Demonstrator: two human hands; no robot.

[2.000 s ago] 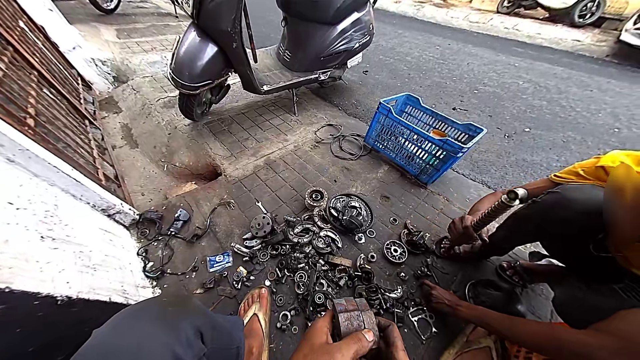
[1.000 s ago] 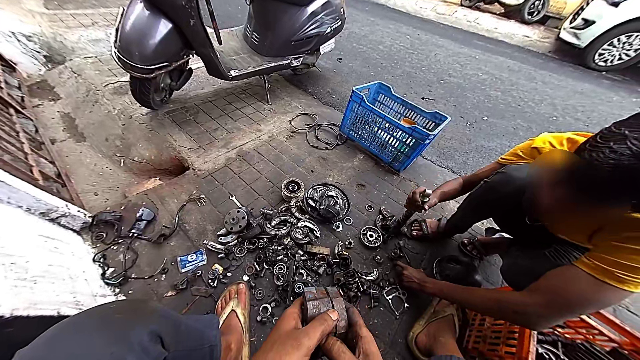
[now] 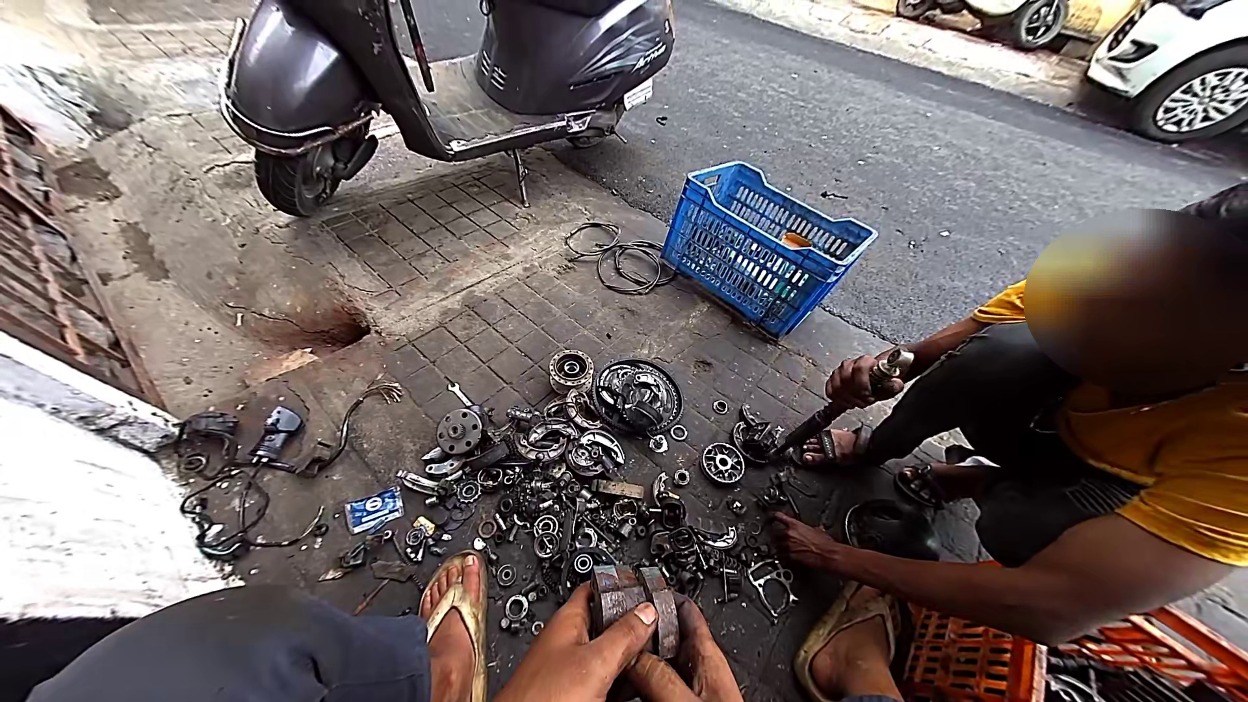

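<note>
My left hand (image 3: 580, 648) and my right hand (image 3: 692, 653) hold a pair of curved, worn metal parts (image 3: 634, 600), like brake shoes, low in the view. Both hands have their fingers round the parts, side by side. Just beyond them spreads a pile of greasy metal engine parts (image 3: 546, 517). A brake drum plate (image 3: 639, 398), a round hub (image 3: 570, 370), a drilled metal disc (image 3: 459, 430) and a spoked metal wheel (image 3: 722, 463) lie along its far side. A blue printed packet (image 3: 373, 510) is left of the pile.
A co-worker at the right grips a metal shaft-like part (image 3: 843, 400) upright and reaches toward the pile. A blue plastic crate (image 3: 751, 253), a cable coil (image 3: 634, 268) and a scooter (image 3: 448, 88) stand or lie farther off. Wiring (image 3: 239, 502) lies left, an orange crate (image 3: 975, 653) at lower right.
The view has shifted to the right, with more of the co-worker and a white car in it. My hands keep hold of the curved metal parts.
</note>
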